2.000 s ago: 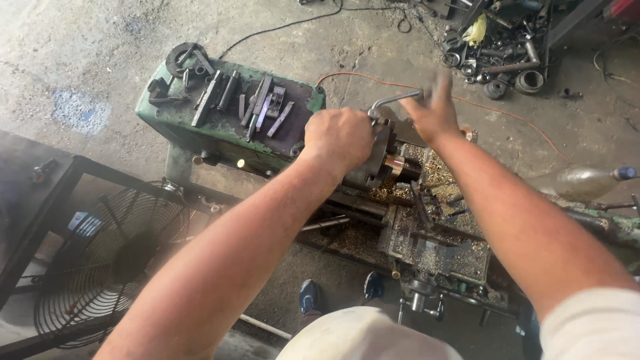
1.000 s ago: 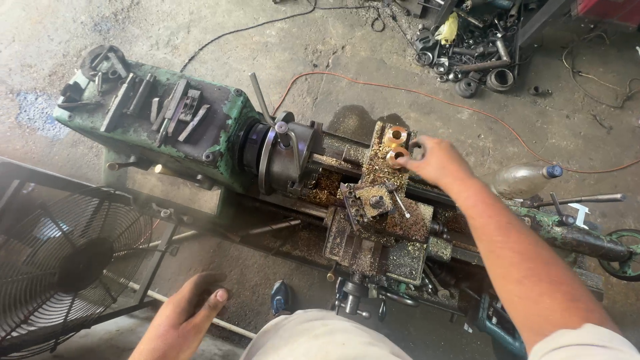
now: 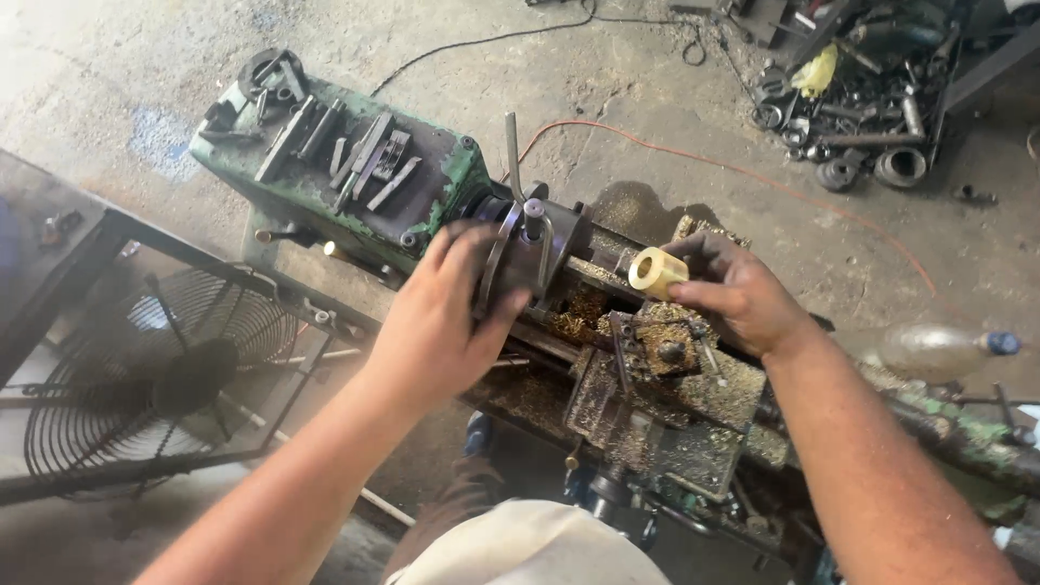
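Observation:
In my right hand (image 3: 731, 288) is a short brass-coloured bushing (image 3: 659, 273), gripped between thumb and fingers, its bored end facing the chuck. My left hand (image 3: 451, 313) rests against the near side of the lathe chuck (image 3: 520, 260), fingers spread around its rim. A chuck key with a bent bar handle (image 3: 513, 154) stands in the chuck's top. Right of the chuck, below my right hand, the tool post (image 3: 671, 351) sits on the carriage (image 3: 723, 390), both covered with yellow metal chips.
Loose tool bits and bars (image 3: 370, 158) lie on the green headstock (image 3: 443, 199). A caged fan (image 3: 195, 378) stands at the left. A plastic bottle (image 3: 934, 349) lies at the right. Metal parts (image 3: 902, 162) are heaped on the floor beyond, with an orange cord (image 3: 715, 162) nearby.
My left hand has moved from low in the view up to the chuck. My right hand now holds a bushing closer to the chuck; one second ago it was at the rings behind the tool post.

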